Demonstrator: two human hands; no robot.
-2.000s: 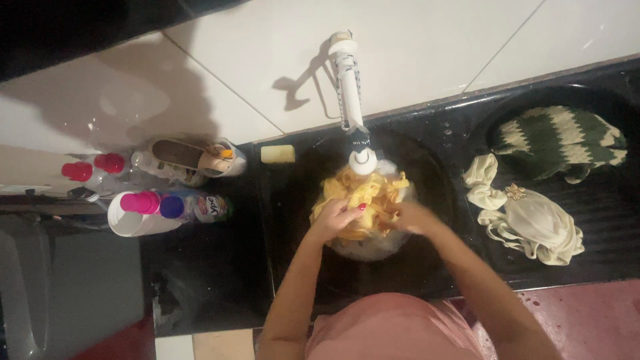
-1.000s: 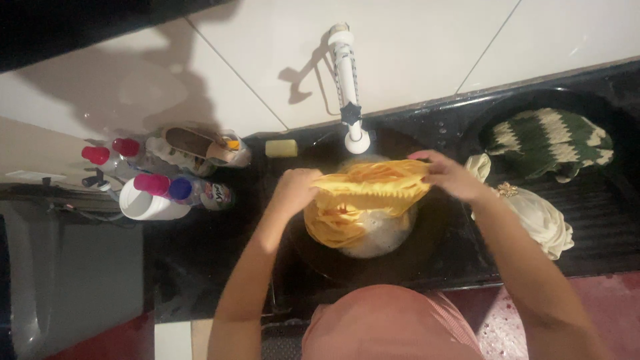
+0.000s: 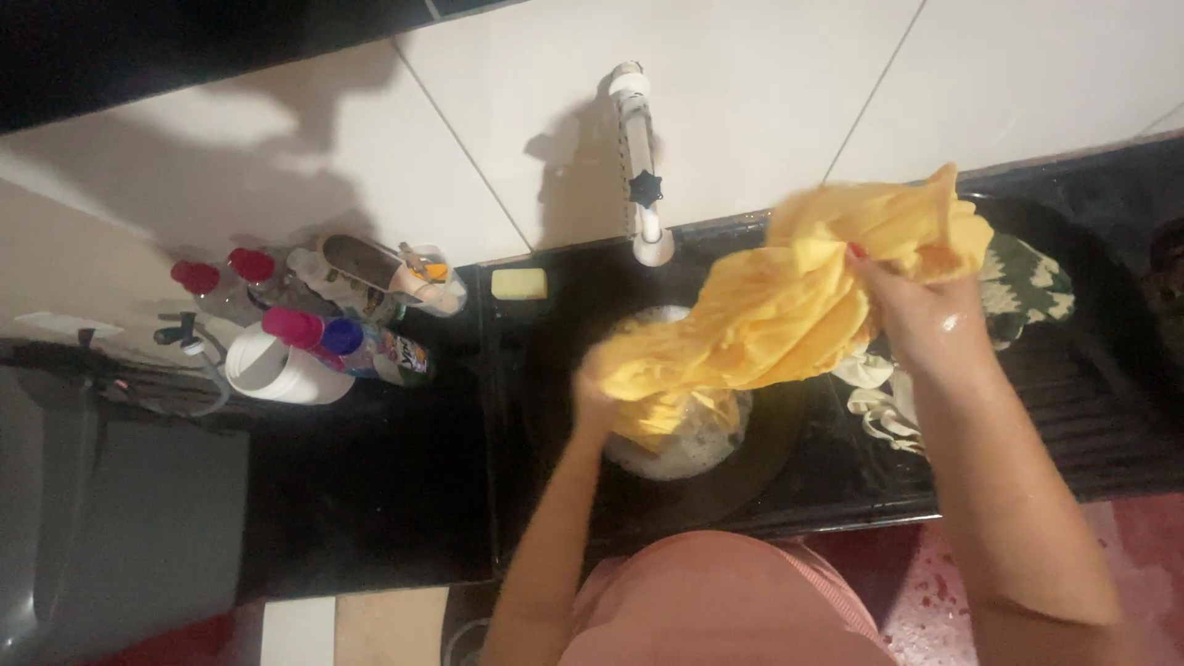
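Observation:
A wet yellow cloth or garment (image 3: 768, 305) is stretched between my hands, over the round basin of a black sink. My left hand (image 3: 597, 393), blurred, grips its lower end beside the soapy water (image 3: 689, 453). Raised higher at the right, my right hand (image 3: 911, 305) grips the bunched other end. Part of the yellow fabric hangs down to the suds. A white faucet (image 3: 640, 157) with a dark star-shaped knob stands behind the basin. To the right lie a cream cloth (image 3: 888, 412) and a green and white patterned cloth (image 3: 1031, 282), both partly hidden by my right hand, arm and the yellow fabric.
A yellow bar of soap or sponge (image 3: 519, 284) lies left of the basin. Farther left stand a white tub (image 3: 291, 375), several plastic bottles (image 3: 402, 356), a brush (image 3: 356, 264) and a clear container (image 3: 435, 287). Beyond them is a grey machine or tub (image 3: 139, 518). Tiled wall rises behind.
The yellow fabric was bunched in the basin, then held up between both hands low over it. It is now lifted higher and stretched toward the right, with my right hand moved up and right.

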